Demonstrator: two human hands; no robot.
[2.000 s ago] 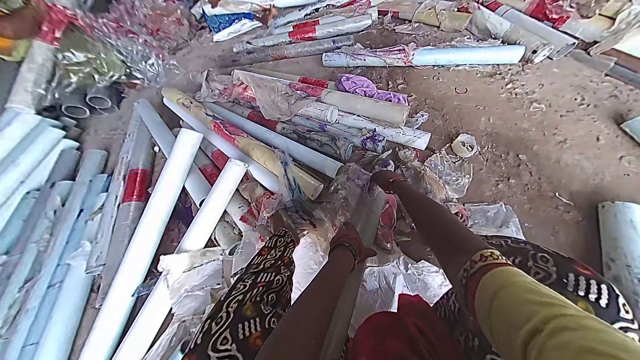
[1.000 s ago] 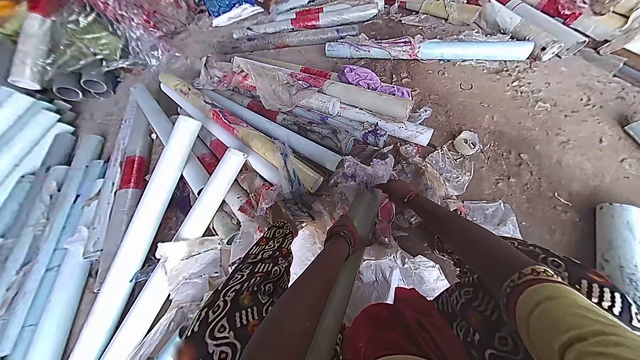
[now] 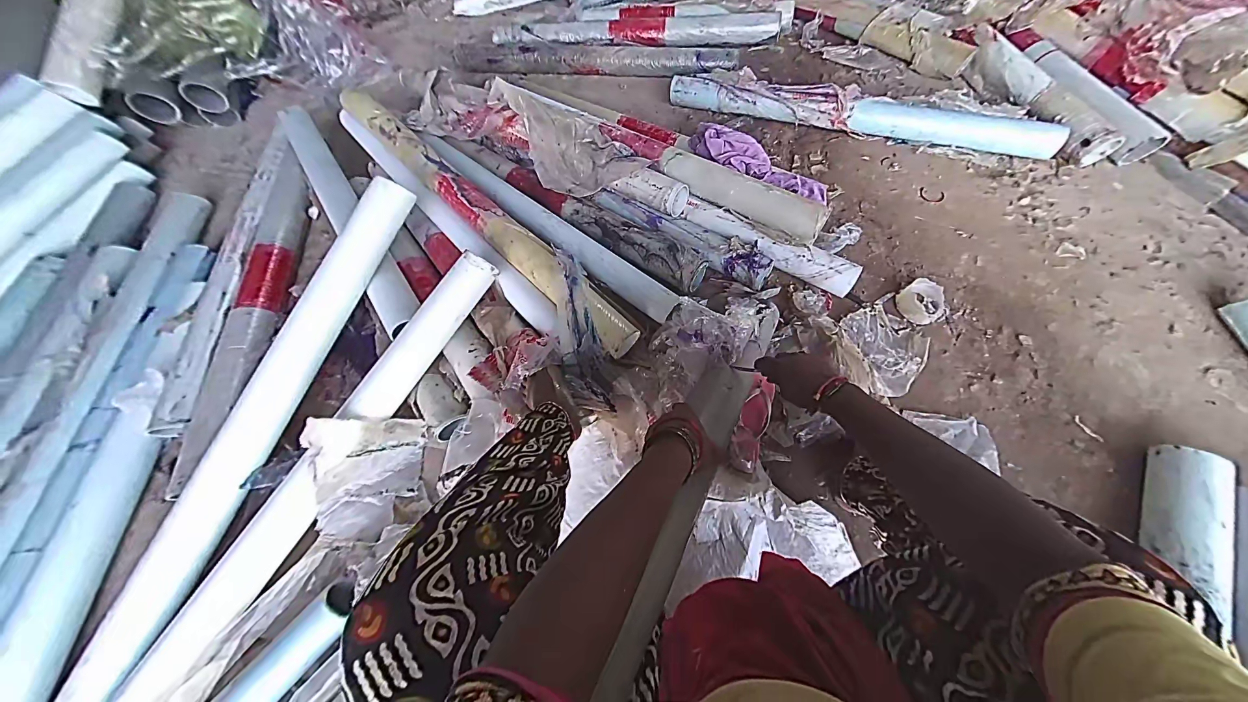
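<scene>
A grey cardboard or plastic tube (image 3: 720,402) slants up from between my knees, with clear plastic film (image 3: 694,336) bunched around its far end. My left hand (image 3: 694,429) is wrapped on the tube a little below that end. Just right of the tube's end is my right hand (image 3: 798,378), its fingers curled toward the film; a thin dark thing shows at the fingertips, too small to name. Whether the right hand grips it or the film is unclear. A red and pink scrap of wrap (image 3: 756,419) lies against the tube between the two hands.
White tubes (image 3: 292,390) and blue-grey tubes (image 3: 107,380) lie at the left. Several taped tubes (image 3: 546,253) are heaped ahead. A purple cloth (image 3: 736,151), a roll of clear tape or film (image 3: 920,301) and a short white tube (image 3: 1187,517) rest on the dirt ground.
The right hand has moved slightly away from the tube's far end, where it was close against the film two seconds ago. My left hand stays on the tube.
</scene>
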